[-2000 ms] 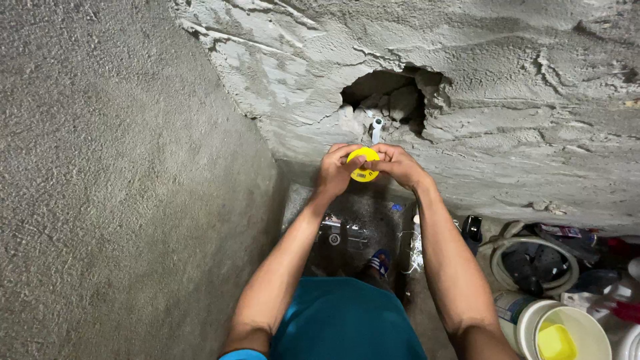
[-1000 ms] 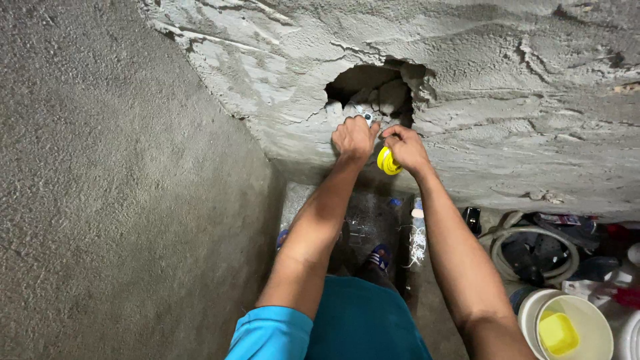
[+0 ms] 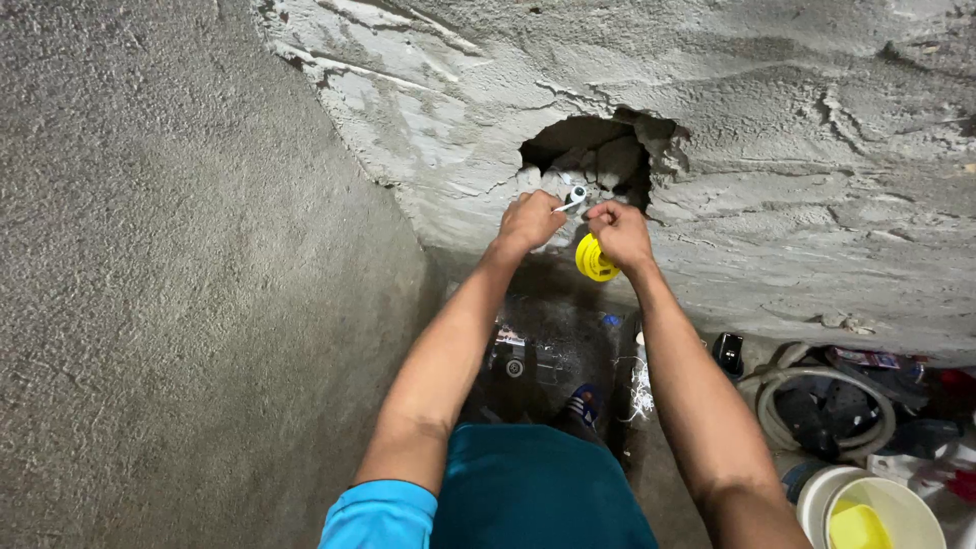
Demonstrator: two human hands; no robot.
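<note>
A pipe end [image 3: 577,194] sticks out at the lower edge of a broken hole [image 3: 587,149] in the rough cement wall. White thread seal tape [image 3: 565,207] runs from the pipe end to my left hand [image 3: 531,221], whose fingers pinch it just left of the pipe. My right hand [image 3: 621,235], right of the pipe, holds a yellow tape spool [image 3: 595,258] that hangs below its curled fingers. Rubble shows inside the hole behind the pipe.
Below lies a dark wet floor with a round drain [image 3: 515,367]. At the lower right are a coiled hose [image 3: 884,427], a white bucket [image 3: 923,507] holding a yellow container [image 3: 858,526], and a black object [image 3: 729,354]. A rough wall [image 3: 191,267] rises on the left.
Both hands were together on the yellow spool two seconds ago; now they are apart on either side of the pipe. White tape now shows between the pipe end and my left hand.
</note>
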